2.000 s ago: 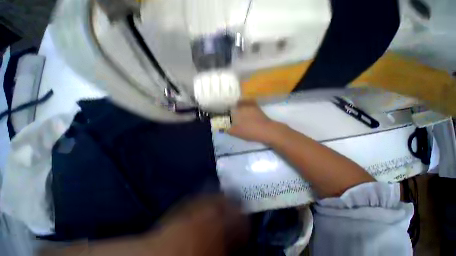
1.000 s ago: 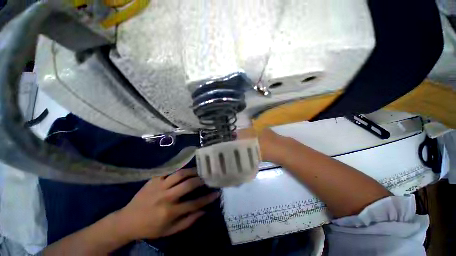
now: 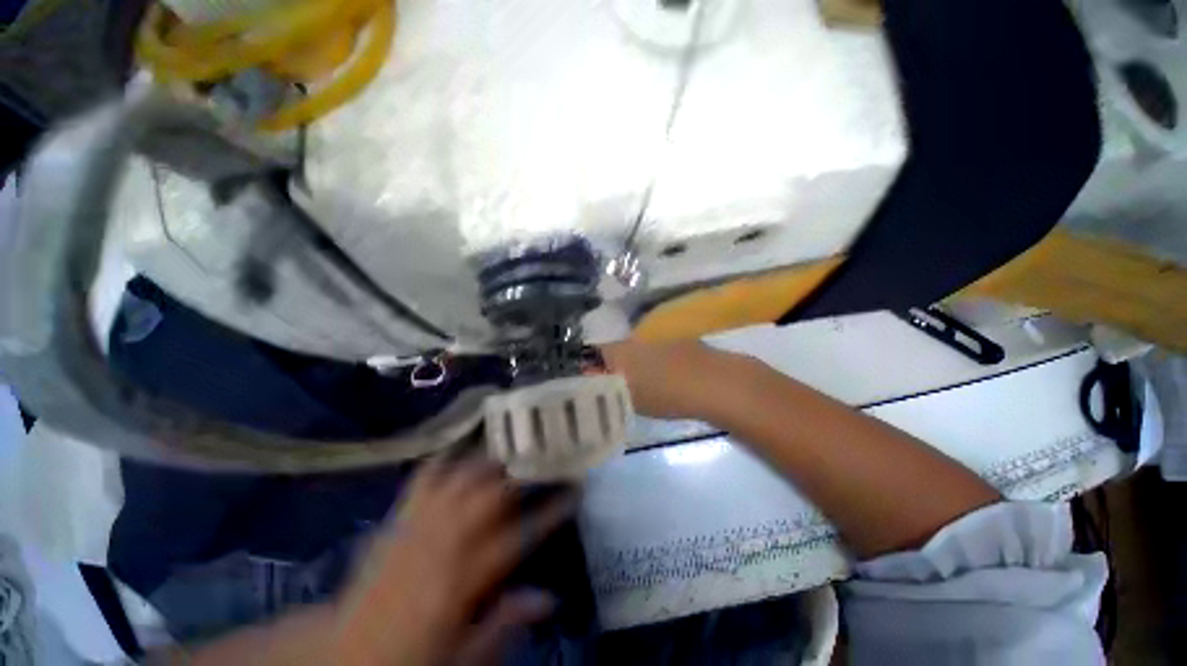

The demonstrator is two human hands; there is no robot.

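Note:
A navy fabric panel (image 3: 195, 520) lies on the sewing table, under the cream machine head (image 3: 521, 143), and hangs over the front edge. My left hand (image 3: 443, 546) is blurred and lies on the cloth, just below the ribbed tension knob (image 3: 557, 427); its fingers look apart. My right hand (image 3: 657, 377) reaches in from the right to beside the needle area. Its fingertips are hidden behind the knob and spring, so its hold cannot be told. The needle and presser foot are mostly hidden.
Yellow bands (image 3: 267, 59) loop around a post at upper left. A dark fabric band (image 3: 989, 143) drapes over the machine arm. Black snips (image 3: 957, 334) lie on the machine bed. Black scissors handles (image 3: 1109, 403) are at the right table end. A printed scale (image 3: 716, 546) runs along the front edge.
My left hand came in from the near edge onto the cloth, then moved slightly and blurred. My right hand stays by the needle area. The view moved closer to the machine head.

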